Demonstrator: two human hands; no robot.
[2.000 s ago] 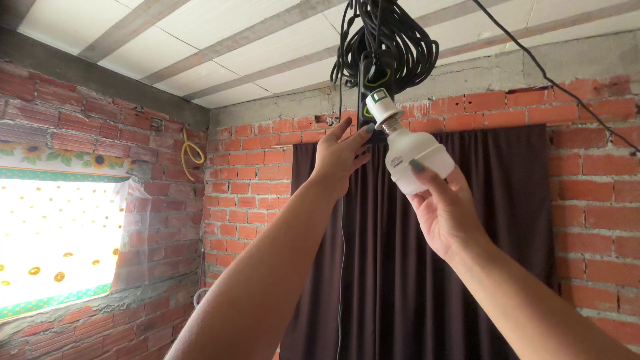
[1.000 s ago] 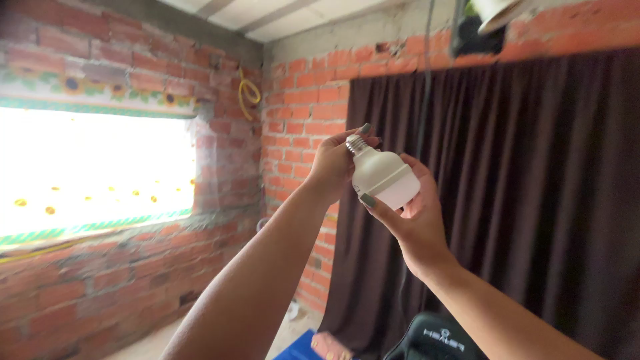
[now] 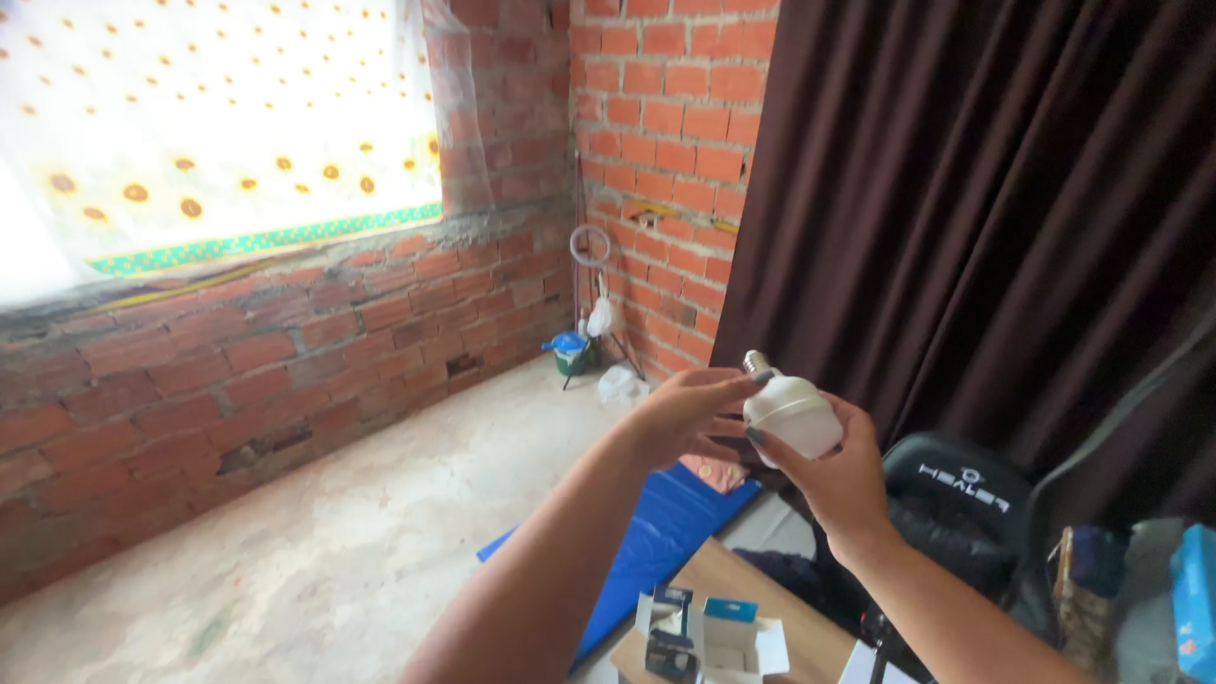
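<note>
A white LED light bulb (image 3: 794, 418) with a metal screw base is held up in front of me, its base tilted up and to the left. My right hand (image 3: 836, 465) grips the bulb's wide lower part, thumb in front and fingers behind. My left hand (image 3: 698, 408) is at the bulb's neck, its fingertips against the side near the screw base; whether it bears any weight cannot be told. Below the hands, small opened cardboard boxes (image 3: 731, 644) rest on a wooden table (image 3: 779, 589).
A black chair (image 3: 959, 494) stands at the right before a dark curtain (image 3: 921, 190). A blue mat (image 3: 655, 522) lies beyond the table. A bucket (image 3: 570, 353), a ring light (image 3: 590, 245) on a stand and a plastic bag (image 3: 622, 384) are in the brick corner.
The bulb was up at the hanging socket and cable coil two seconds ago; both hands have since brought it away and down. The view has swung down and left.
</note>
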